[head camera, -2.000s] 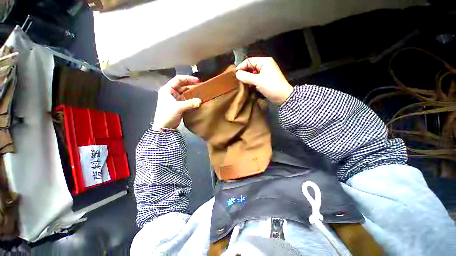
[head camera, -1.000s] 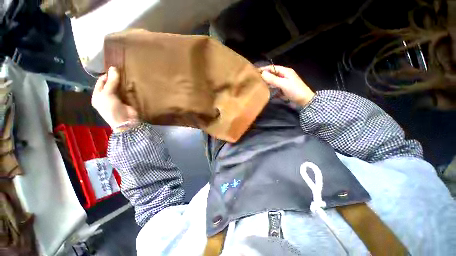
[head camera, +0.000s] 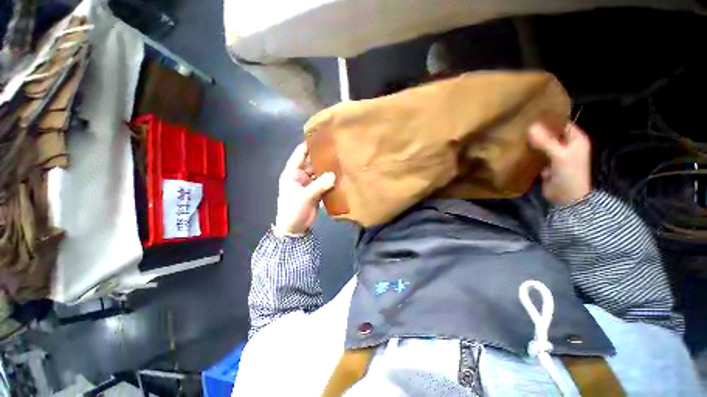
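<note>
A tan canvas bag (head camera: 411, 139) is stretched sideways over my lap, creased in the middle. My left hand (head camera: 301, 191) grips its left end, with the thumb on the orange-brown leather patch (head camera: 325, 163). My right hand (head camera: 566, 161) is at the bag's right end, thumb and fingers on it beside another brown leather part (head camera: 519, 164); the hand is slightly blurred. A fine thin line rises from the right fingertips; I cannot tell if it is a tool or a thread.
A white-covered table edge (head camera: 387, 27) runs across the top. At left stand a red divided tray (head camera: 186, 159) with a white label and a white-covered surface (head camera: 97, 178) bearing brown pieces (head camera: 53, 132). Thin tan straps (head camera: 667, 190) lie at far right. A blue object (head camera: 222, 374) shows at bottom left.
The bag has gone from hanging by its leather band to being turned and stretched sideways between both hands. Since one second ago, it has shifted right and the hands moved with it.
</note>
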